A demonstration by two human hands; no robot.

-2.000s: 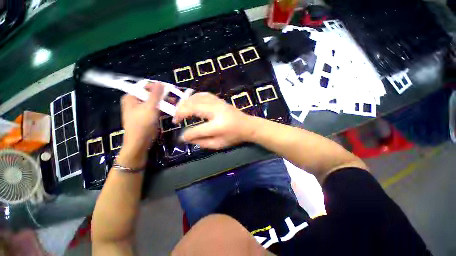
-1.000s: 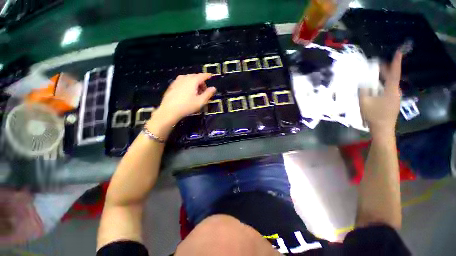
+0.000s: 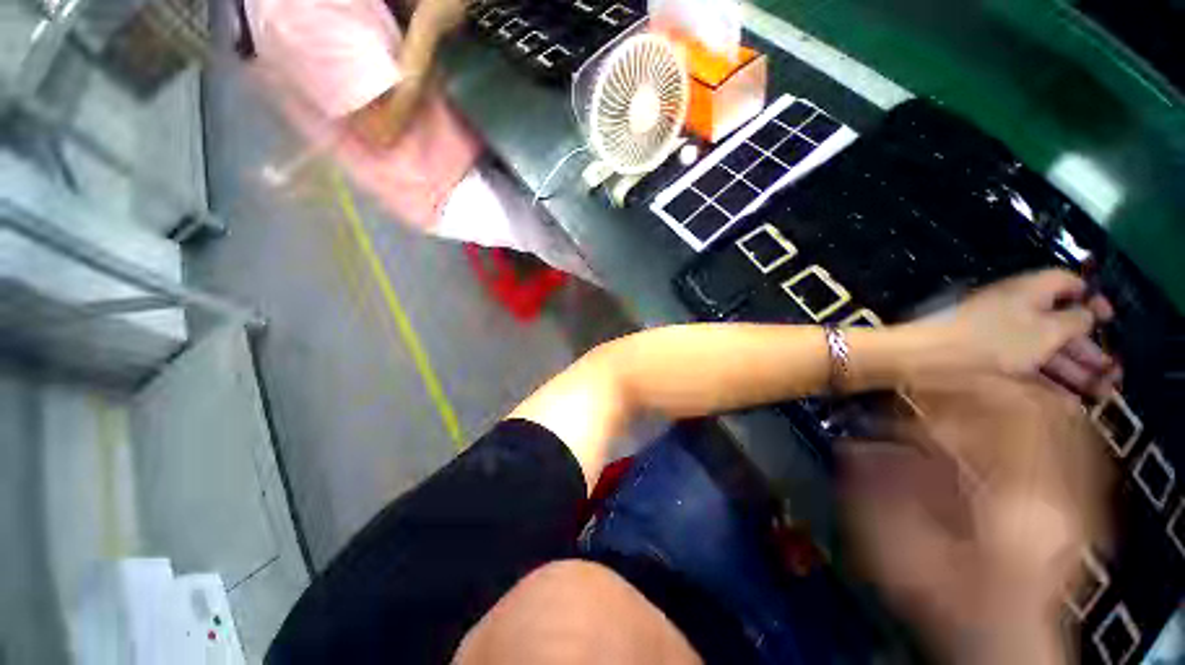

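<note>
The large glossy black tray [image 3: 910, 175] lies at the right, tilted in view. Pale-outlined frames [image 3: 816, 294] sit in rows in it, partly covered by my arms and hands. My left hand [image 3: 1020, 327], with a bracelet at the wrist, is over the tray with its fingers curled; whether it holds anything cannot be seen. My right hand [image 3: 994, 487] is a large blur over the near part of the tray, and its grip cannot be made out. A white adhesive sheet with black cells [image 3: 754, 172] lies flat left of the tray.
A white desk fan [image 3: 638, 104] and an orange and white box [image 3: 728, 88] stand beyond the sheet. Another dark tray with pale outlines [image 3: 559, 37] is at the top. A person in a pink garment [image 3: 370, 117] is at the bench at upper left. Grey cabinets stand at far left.
The view has swung left, so tray and fan appear further right. My right hand has come from the waste pile to near my left hand. The waste pile is out of view.
</note>
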